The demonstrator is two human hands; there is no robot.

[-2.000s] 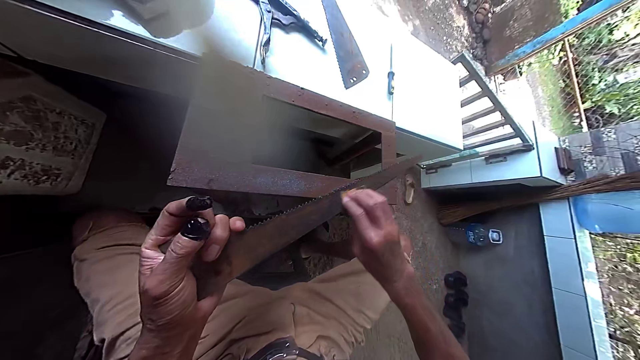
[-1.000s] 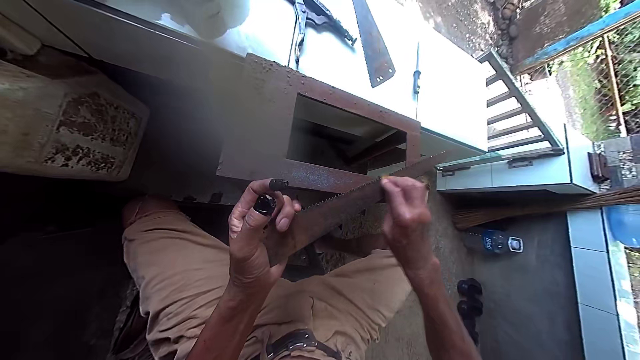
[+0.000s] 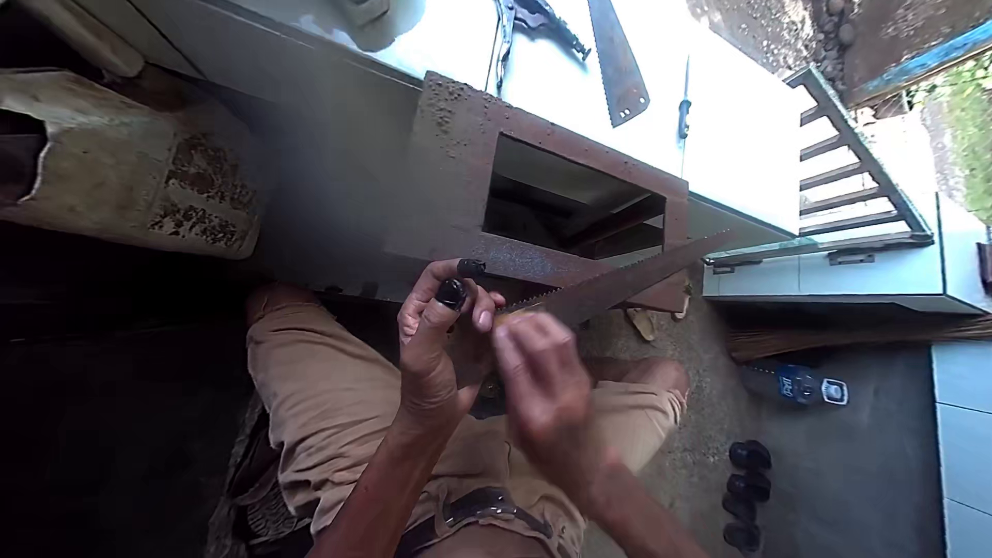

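A rusty toothed saw blade slants up to the right in front of me, its teeth facing up and its tip over the corner of a brown frame. My left hand holds the blade's wide near end; black wrapping covers the tips of its thumb and a finger. Near that end, my right hand, blurred, is at the toothed edge with a small yellowish piece between its fingers; what this is I cannot tell. The part of the blade behind both hands is hidden.
The brown rectangular frame leans on the white tiled bench. On the bench lie another saw blade, locking pliers and a thin blue-handled tool. A stained container stands left; a plastic bottle lies right.
My right hand has moved along the blade's toothed edge from its middle toward my left hand. The left hand still holds the wide end. The view has shifted left.
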